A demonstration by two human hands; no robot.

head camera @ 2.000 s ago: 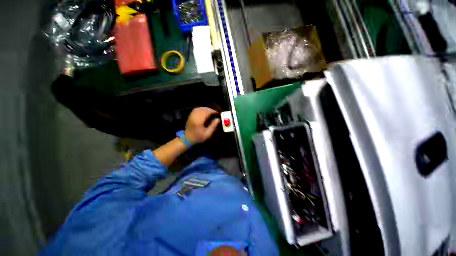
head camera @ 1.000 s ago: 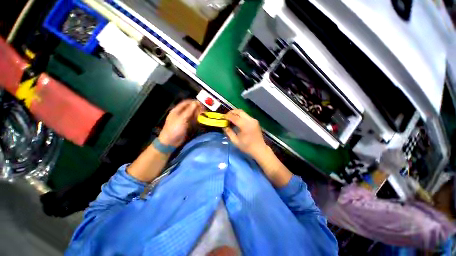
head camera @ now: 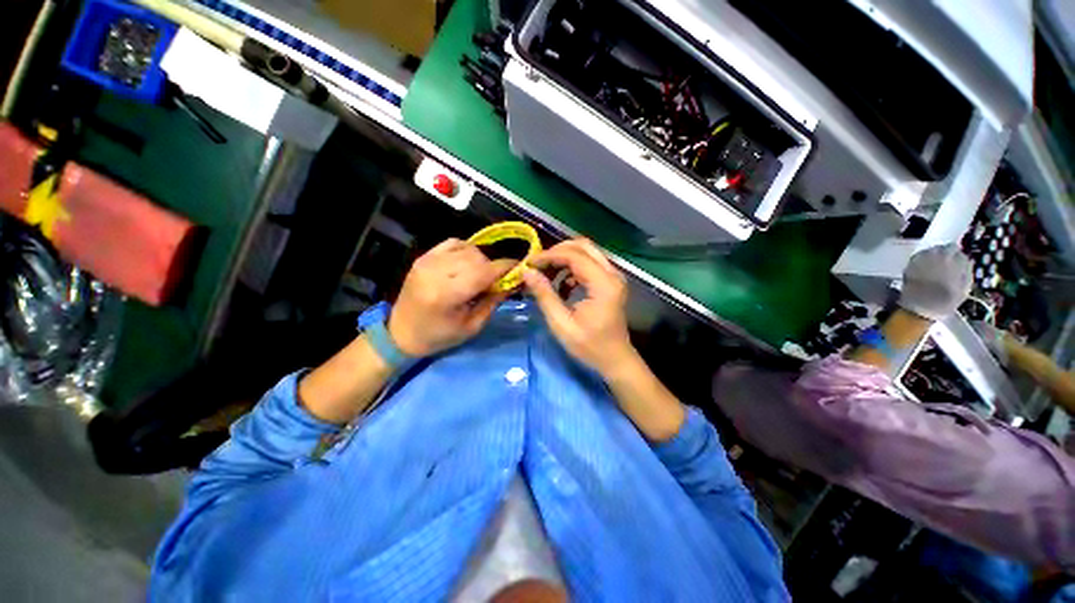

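Note:
The yellow tape roll (head camera: 514, 231) is held tilted in front of my chest, near the line's edge. My left hand (head camera: 442, 297) is bare, with a blue-green wristband, and its fingers grip the roll's lower left side. My right hand (head camera: 586, 302) is bare and pinches the roll's lower right side with thumb and fingertips. The fingertips of both hands nearly meet at the roll. I cannot tell whether a tape end is lifted between them.
A white housing (head camera: 613, 171) with wires inside lies on a green board (head camera: 459, 130). The red button (head camera: 443, 184) is just ahead. A padded block (head camera: 123, 233) and screw bin (head camera: 118, 47) are on the left bench. A person's pink sleeve (head camera: 915, 448) and gloved hand (head camera: 937, 282) are at right.
Two seconds ago the roll lay on the side bench; one second ago both hands held it. Now it is tilted more open to view. The view has turned, and the coworker's arm reaches in further.

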